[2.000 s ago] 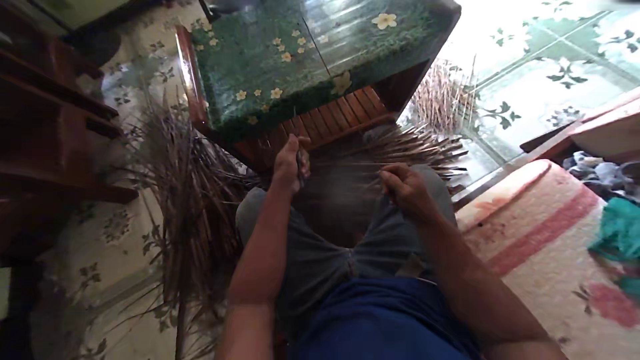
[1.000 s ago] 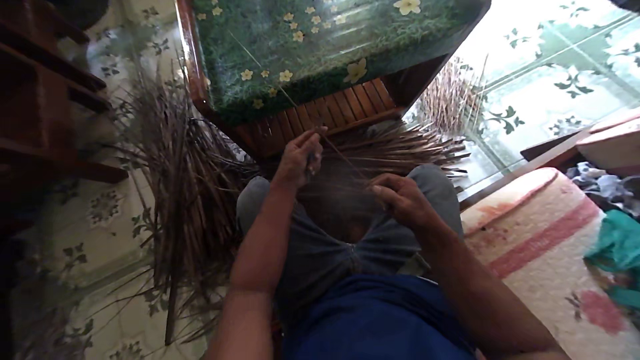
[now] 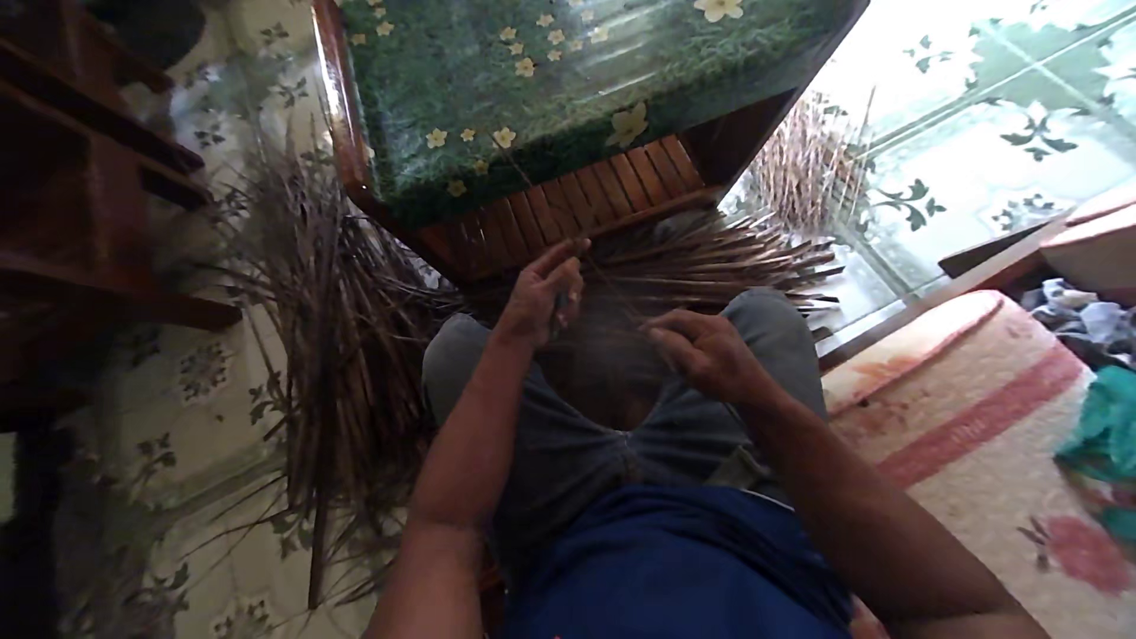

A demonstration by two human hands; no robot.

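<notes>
A thin plant strip (image 3: 612, 286) runs between my two hands above my knees, its far end reaching over the table's near edge. My left hand (image 3: 548, 297) has the strip at its fingertips and a small dark object, perhaps a blade, in its palm. My right hand (image 3: 697, 346) pinches the strip's near part between thumb and fingers. Beyond my knees lies a bundle of brown dried stalks (image 3: 710, 266). A larger heap of long dark stalks (image 3: 342, 355) is left of my legs.
A low wooden table with a green flowered cover (image 3: 550, 98) and slatted shelf (image 3: 568, 209) stands ahead. Paler stalks (image 3: 808, 169) are at its right. A flowered cushion (image 3: 967, 399) lies right, beside green cloth or plastic (image 3: 1105, 426). Dark wooden furniture (image 3: 98, 177) stands left on the tiled floor.
The strip has shifted between my hands; it stretched up across the table cover one second ago and now only its end overlaps the table's near part.
</notes>
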